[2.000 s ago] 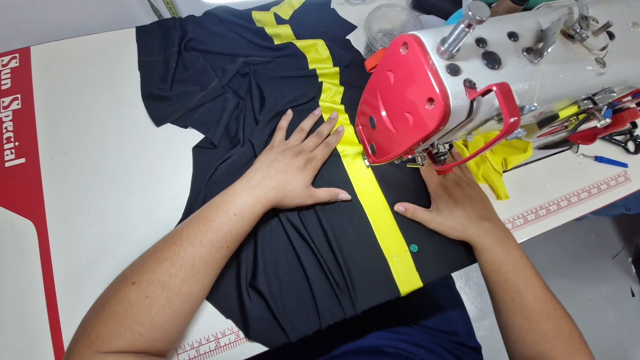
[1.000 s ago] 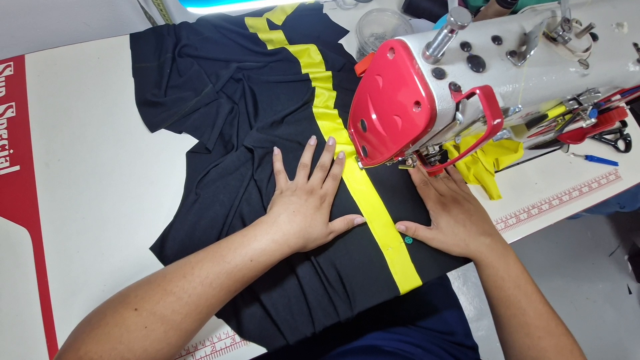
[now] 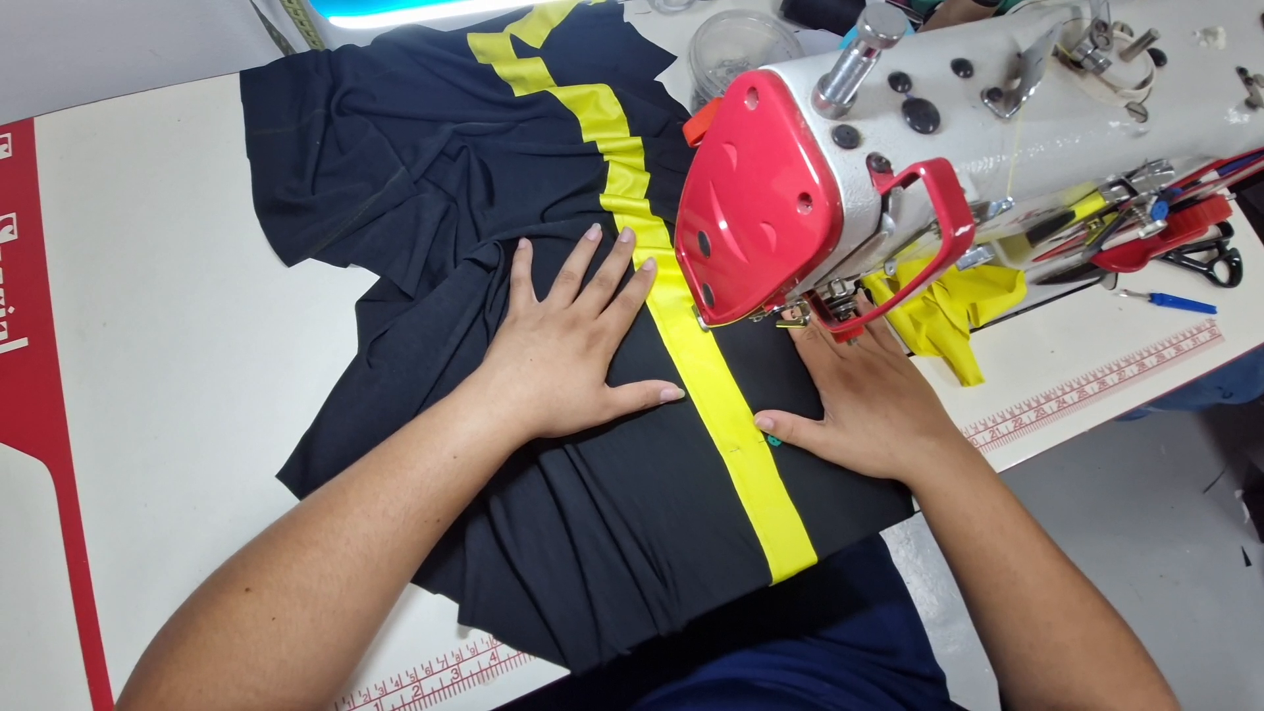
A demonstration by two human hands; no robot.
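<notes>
Dark fabric [image 3: 415,197] lies spread and wrinkled under the sewing machine head [image 3: 765,197], with a yellow fabric strip [image 3: 726,415] running down it. My left hand [image 3: 573,346] rests flat on the dark fabric, fingers spread, its fingertips at the strip's left edge. On the strip's right side, my right hand [image 3: 859,395] presses on the fabric, thumb near a small green mark [image 3: 774,440]; its fingertips are partly hidden beneath the machine. The needle area is hidden behind the red face cover.
Crumpled yellow fabric [image 3: 948,316] lies beside the machine, near a blue-handled tool [image 3: 1175,301] and black-handled scissors [image 3: 1210,259]. Printed rulers [image 3: 1096,385] mark the table's front edge. A clear round container [image 3: 741,54] stands behind the machine head.
The dark fabric and yellow strip have shifted a little under the machine, away from me at the far end. Both hands remain flat on the fabric on either side of the strip.
</notes>
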